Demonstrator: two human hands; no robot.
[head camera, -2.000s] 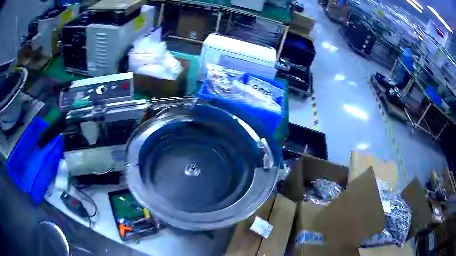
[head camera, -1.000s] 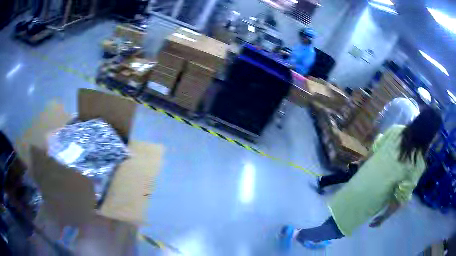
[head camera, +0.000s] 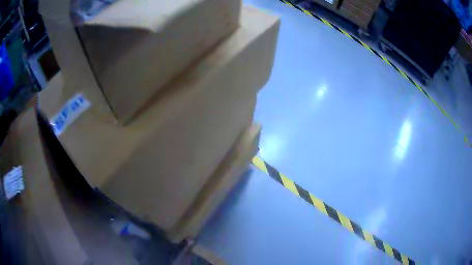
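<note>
A large brown carton (head camera: 171, 129) fills the left and middle of the view, with open flaps at its top. A white label with blue print (head camera: 70, 114) is on its left side. Another brown cardboard surface (head camera: 31, 155) lies at the left edge and bears a small white paper slip (head camera: 14, 182). Neither of my hands can be made out. A small blurred patch at the bottom, below the carton, is too unclear to name.
Grey-blue floor spreads to the right, with yellow-black tape (head camera: 323, 207) running from the carton to the bottom right. A second tape line (head camera: 393, 64) crosses the upper right. Beyond it stand brown cartons (head camera: 359, 10) and a dark covered load (head camera: 422, 33).
The view has swung from the feeder bowl across the aisle, then down close to the cartons. The bowl and the walking person in light green are out of view.
</note>
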